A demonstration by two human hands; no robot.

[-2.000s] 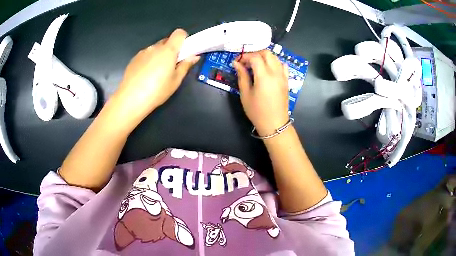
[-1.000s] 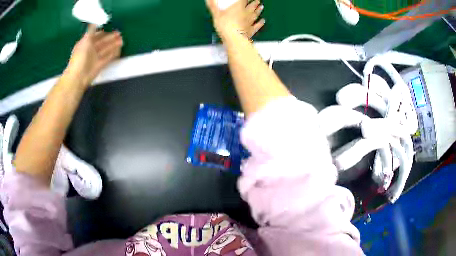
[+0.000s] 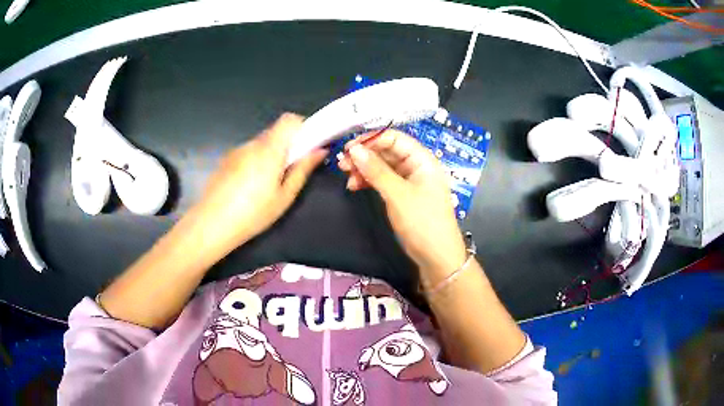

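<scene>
My left hand (image 3: 266, 170) holds the narrow end of a white curved arm (image 3: 373, 105), its wide end pointing right. A short red and black wire lead (image 3: 371, 136) comes from the arm's lower edge. My right hand (image 3: 405, 170) pinches this lead near its tip between thumb and fingers. The plug at the tip is too small to make out clearly. A blue test board (image 3: 464, 151) lies on the black top under the arm and right hand, partly hidden by them.
Two white shells (image 3: 139, 178) lie crossed at left, with stacked shells (image 3: 14, 170) at the far left. A pile of curved arms (image 3: 635, 170) with dangling wires is at right, before a box with a lit screen (image 3: 687, 135). A white cable (image 3: 470, 55) runs behind the board.
Both hands, stretched out over the green surface beyond the rail one second ago, are back over the black top. They now hold a white arm and its lead above the blue board.
</scene>
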